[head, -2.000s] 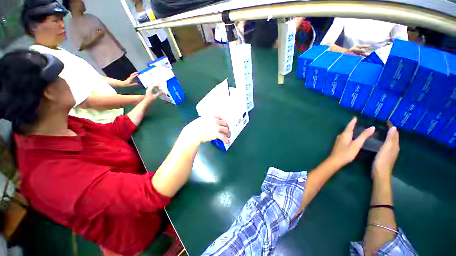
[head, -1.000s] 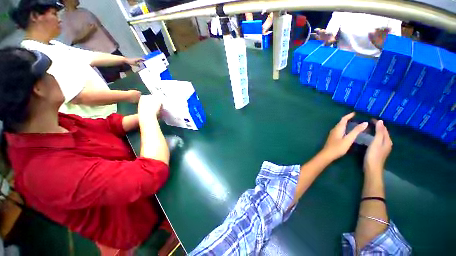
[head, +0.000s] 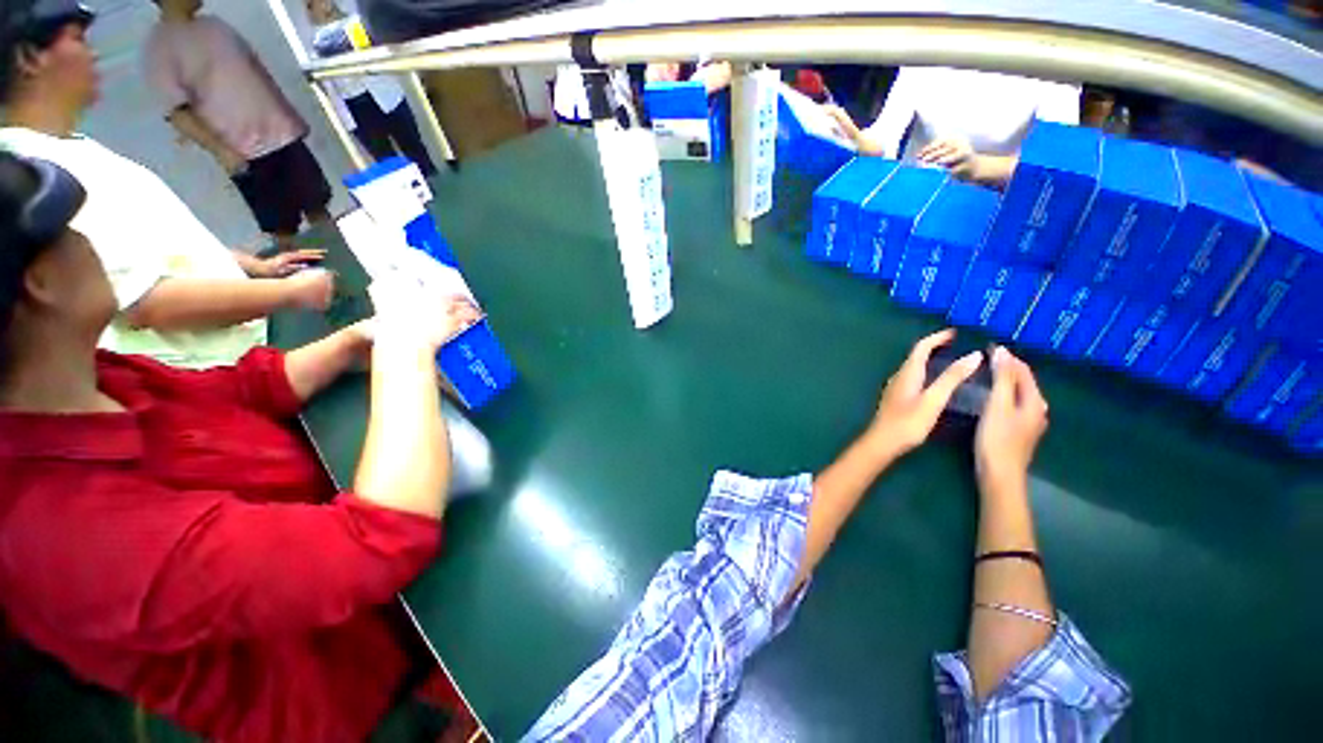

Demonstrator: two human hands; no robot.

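Observation:
A small dark article (head: 963,386) is held between my two hands, in front of the stacked blue cartons. It looks black with a greyish patch, and its exact shape is mostly hidden by my fingers. My left hand (head: 923,398) grips its left side, with the thumb across the top. My right hand (head: 1011,411) grips its right side, fingers pointing away from me. Both hands are bare, and a dark band and a thin bracelet are on my right wrist.
Closed blue cartons (head: 1117,240) stand rowed and stacked at the far right of the green table (head: 697,421). Power strips (head: 636,225) hang from the pale pipe frame (head: 813,41). A person in red at the left handles an open carton (head: 475,363). Other people stand or sit around.
The view has turned right, so my hands and the cartons sit further left. My hands still hold the dark article. The neighbour's open carton moved from mid-table to the left, then tilted.

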